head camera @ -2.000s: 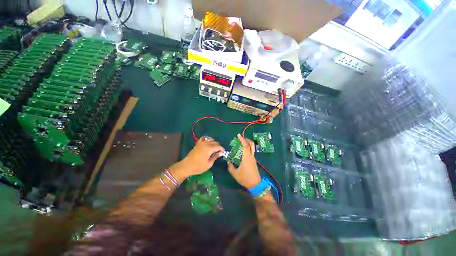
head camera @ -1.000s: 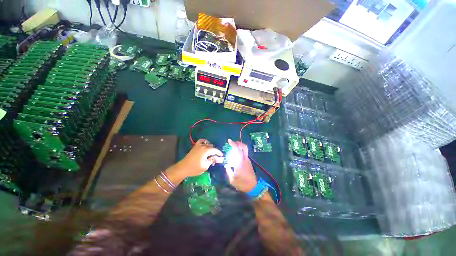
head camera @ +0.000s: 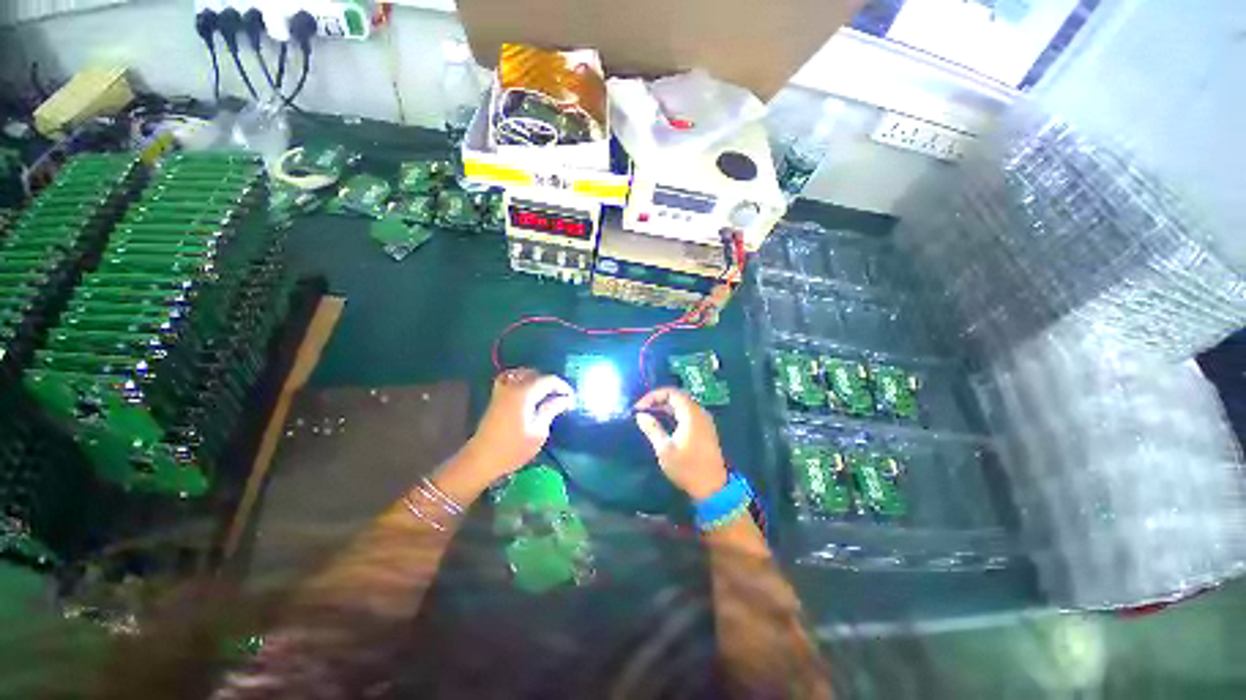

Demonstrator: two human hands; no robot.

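Note:
A small green circuit board (head camera: pixel 599 388) glows with a bright white light that hides most of its surface. My left hand (head camera: pixel 519 427) is at its left edge, fingertips pinched where the lead connector meets it; the connector is mostly hidden by fingers and glare. My right hand (head camera: pixel 687 445) is just right of the board, thumb and finger pinched on a thin dark tip, perhaps a test probe, pointing at the board. Another small board (head camera: pixel 701 378) lies to the right. A larger green board panel (head camera: pixel 541 531) lies nearer my body.
A clear blister tray (head camera: pixel 895 527) with several boards is at right, beside stacked empty trays (head camera: pixel 1080 465). A power supply (head camera: pixel 549 238) with red digits and a bench instrument (head camera: pixel 697 198) stand behind. Stacked panels (head camera: pixel 171 287), a wooden strip (head camera: pixel 294 397) and a brown board (head camera: pixel 362 458) are left.
The light on the board, off in the oldest frame, now glares widely. My right hand has let go of the board and moved right, now with the dark tip. The view has shifted slightly.

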